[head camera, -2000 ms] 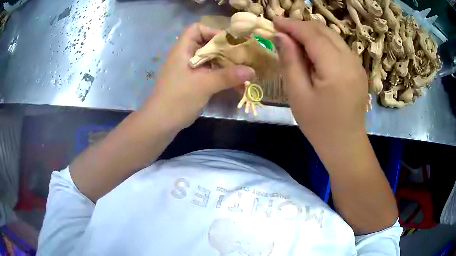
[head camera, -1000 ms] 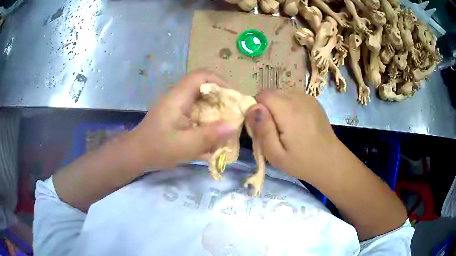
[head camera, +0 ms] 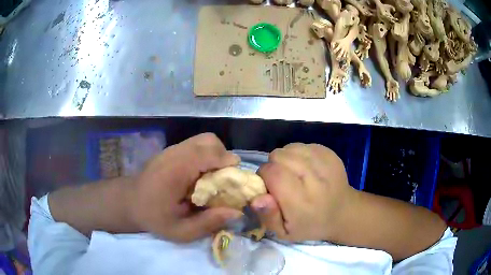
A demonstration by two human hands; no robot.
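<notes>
A tan torso (head camera: 229,186) is held over my lap, close to my shirt. My left hand (head camera: 180,188) is closed around its left side. My right hand (head camera: 304,190) is closed at its right side, around an arm whose upper part the fingers hide. A small tan hand tip (head camera: 257,233) shows below my right thumb. Another tan hand with a yellow ring (head camera: 224,243) hangs blurred below the torso. The shoulder joint at my right hand is hidden.
A brown cardboard mat (head camera: 215,75) lies on the metal bench (head camera: 124,59) with a green dish (head camera: 265,37) on it. A large heap of tan arms (head camera: 401,40) lies at the right. Blue bins (head camera: 398,166) are under the bench.
Both hands have moved down from above the cardboard to my lap with the torso. The arm that hung from my right hand is now mostly hidden. The cardboard and green dish are uncovered.
</notes>
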